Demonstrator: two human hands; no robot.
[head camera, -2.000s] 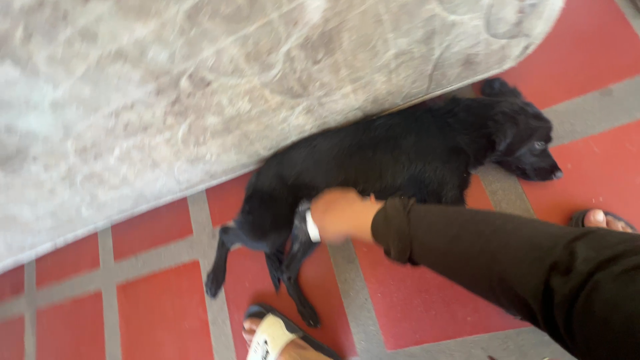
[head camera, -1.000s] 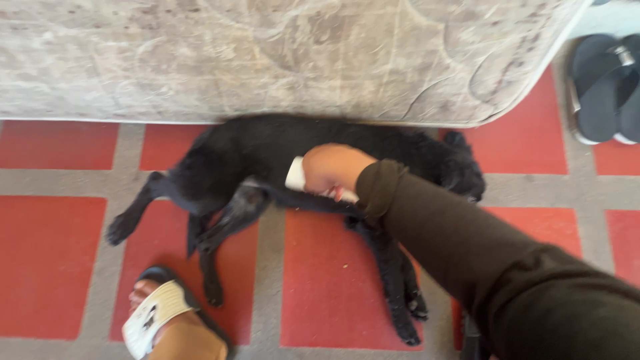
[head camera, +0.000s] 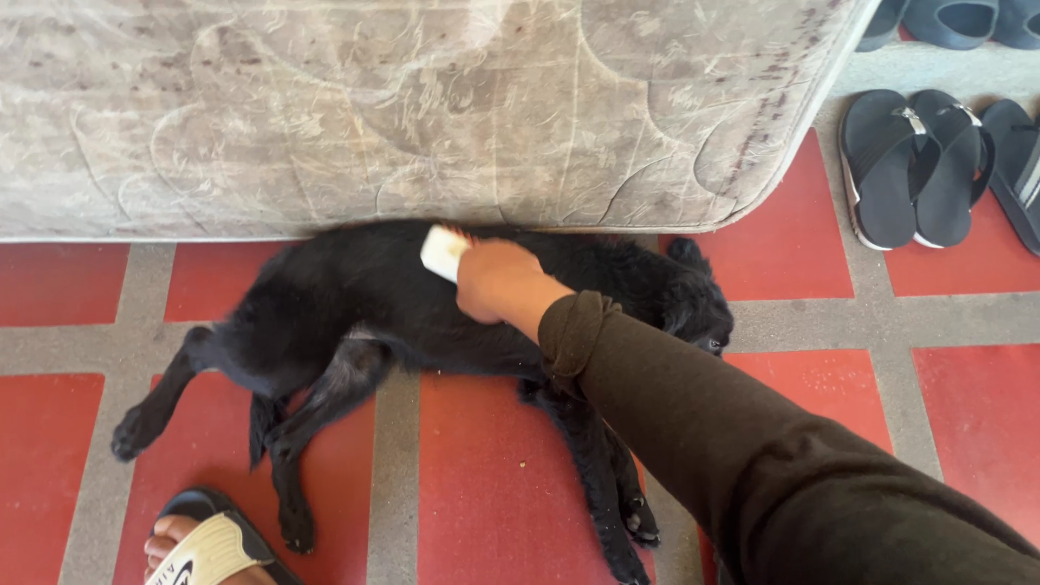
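Observation:
A black dog (head camera: 325, 284) lies on its side on the red tiled floor, its back along the lower edge of a mattress and its head to the right. My right hand (head camera: 502, 280), in a dark rolled sleeve, is closed around a white brush-like tool (head camera: 445, 252) over the dog's upper side. Reddish bristles or a reddish edge show along the tool's top; its exact kind is unclear. The sleeve partly covers the dog's head and shoulder. My left hand is out of the picture.
The beige quilted mattress (head camera: 390, 114), stained in places, stands across the top. Black sandals (head camera: 886, 175) and other dark footwear (head camera: 951, 20) lie at the upper right. My foot in a cream and black slide (head camera: 215, 548) rests at the lower left, near the dog's hind paw.
My right hand has moved from near the dog's hind leg to its upper side, still with the white tool. The view has turned and shifted, bringing the sandals in.

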